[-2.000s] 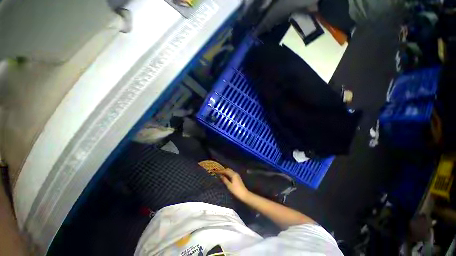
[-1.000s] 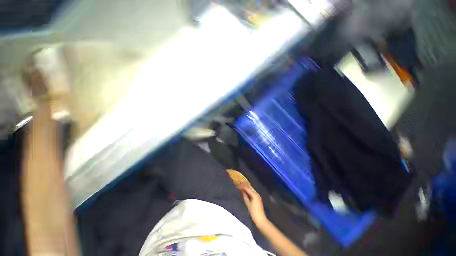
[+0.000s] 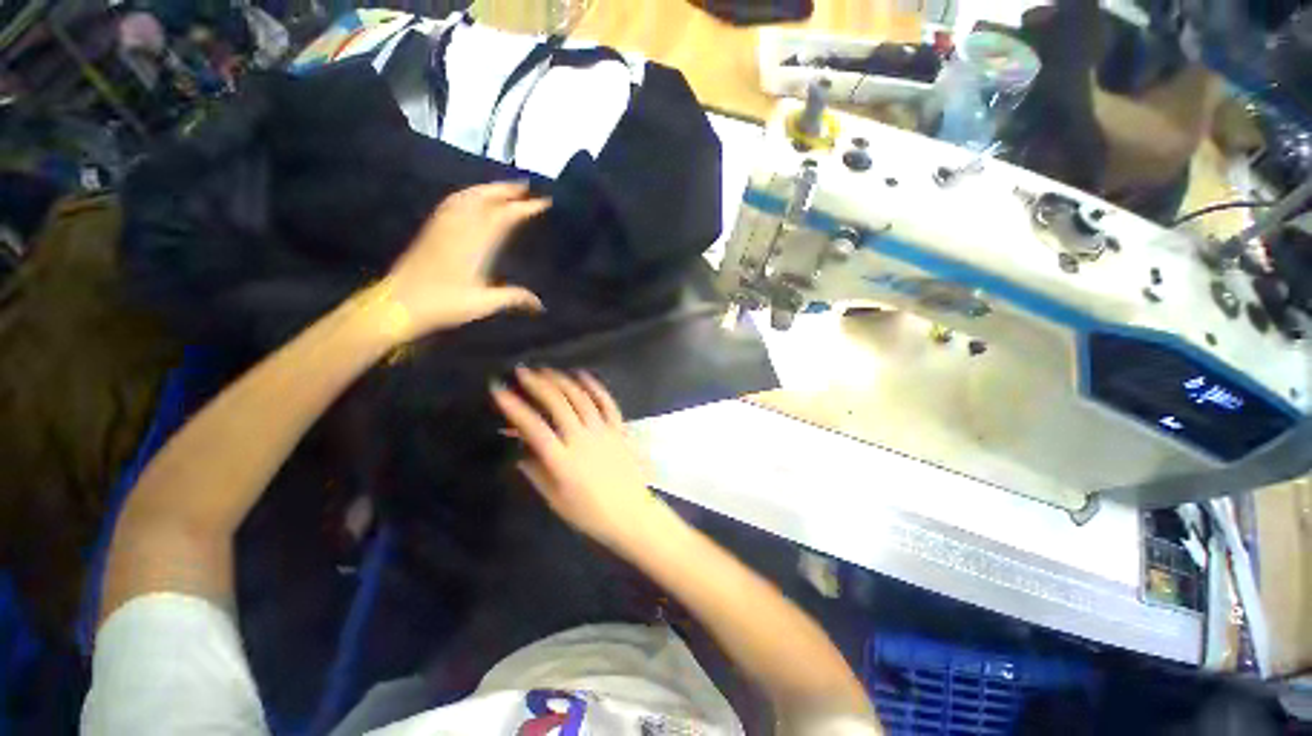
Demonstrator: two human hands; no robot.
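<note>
A large black fabric panel [image 3: 331, 187] lies heaped at the left of the sewing machine, and its flat corner reaches under the needle area [image 3: 741, 309]. White cloth with black bands [image 3: 525, 108] shows behind it. My left hand [image 3: 468, 259] is over the black fabric, thumb and fingers spread, with nothing seen in it. My right hand [image 3: 576, 446] rests palm down on the fabric near the table's front edge, fingers slightly apart. The fabric under both hands is too dark to show folds or layers.
The white machine head [image 3: 993, 302] with a dark display [image 3: 1187, 391] stands at the right. Behind it are a small parts tray [image 3: 849, 65] and a clear round container [image 3: 993, 72]. A blue crate [image 3: 950, 690] is below the table.
The view has swung from the floor crate to the machine. The tan, fan-shaped item held in my right hand before is no longer seen. Both hands are now at the black fabric.
</note>
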